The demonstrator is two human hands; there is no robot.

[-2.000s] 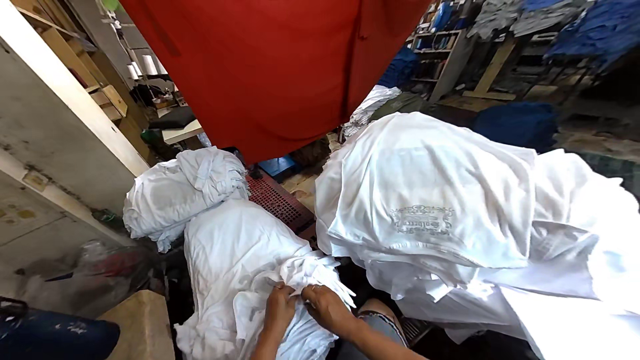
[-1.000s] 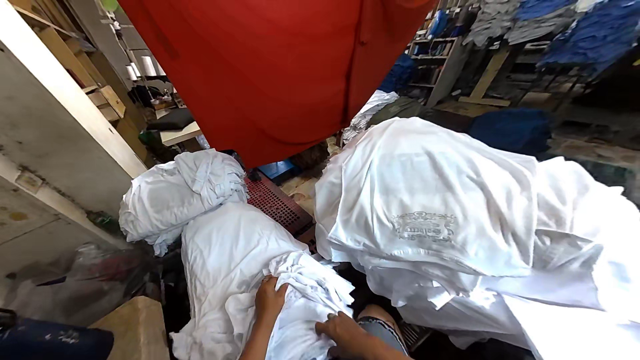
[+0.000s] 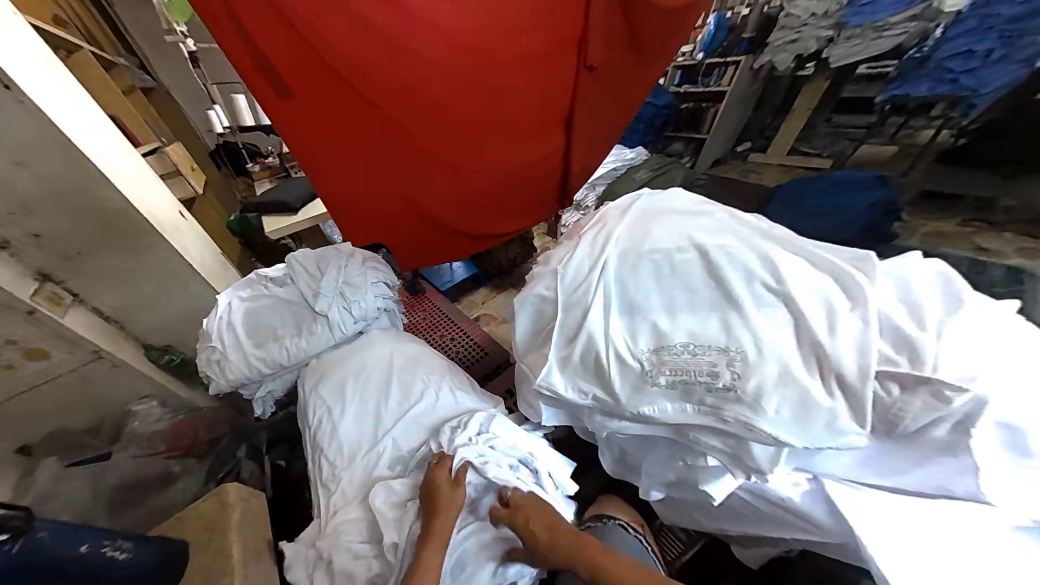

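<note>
My left hand point(image 3: 444, 494) rests on a long heap of white cloth point(image 3: 382, 406) at the lower middle, its fingertips at the edge of a gathered stack of white fabric pieces point(image 3: 508, 447). Just right of it, my right hand point(image 3: 536, 524) lies on the same cloth with bent fingers and a ring showing. Whether either hand grips fabric cannot be made out. Beyond the heap sits a bundle of white cloth point(image 3: 284, 321). A large pile of white garments point(image 3: 699, 301), the top one bearing a grey print, stands to the right.
A red cloth point(image 3: 455, 122) hangs ahead. Beneath it is a red perforated panel point(image 3: 451, 325). A wall point(image 3: 97, 171) runs along the left, with a block-like object point(image 3: 227, 532) and a dark blue item point(image 3: 97, 552) near the lower left. Blue and grey fabric stacks point(image 3: 967, 57) lie back right.
Two seconds ago my hands were close together at the gathered stack. My right hand has since moved apart from my left, toward me, and now lies on the cloth with its fingers bent.
</note>
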